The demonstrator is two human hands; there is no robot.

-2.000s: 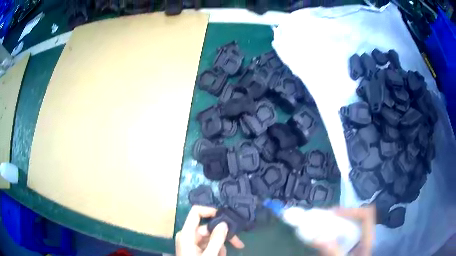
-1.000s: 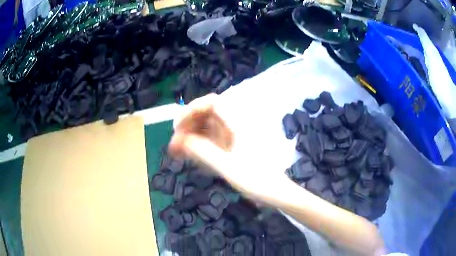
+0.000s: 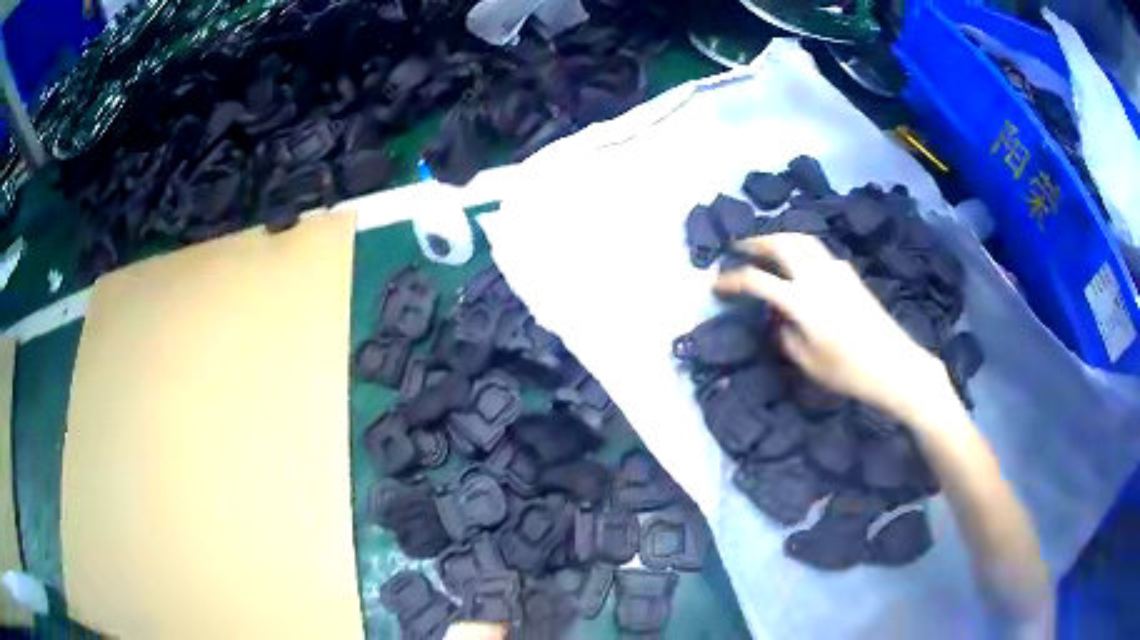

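My right hand (image 3: 813, 306) is over the heap of dark rounded backrest parts (image 3: 863, 463) on the white sheet. Its fingers are bent down among the parts; whether they grip one is unclear. My left hand (image 3: 478, 631) shows only as a sliver at the bottom edge, and what it holds is hidden. The white glue bottle (image 3: 444, 234) with a blue tip stands near the pale strip, above the seat parts. Dark squarish seat bases (image 3: 485, 413) lie in a loose heap on the green table.
The tan cardboard sheet (image 3: 213, 438) lies at left, and the white liner sheet (image 3: 625, 225) at right. A far heap of dark parts (image 3: 300, 138) spans the back. A blue crate (image 3: 1013, 175) with yellow characters is at upper right. Shiny round pieces are at the top.
My right hand has let go of the glue bottle and moved right, onto the backrest heap. The bottle now stands by the pale strip. The view has shifted toward the back and right.
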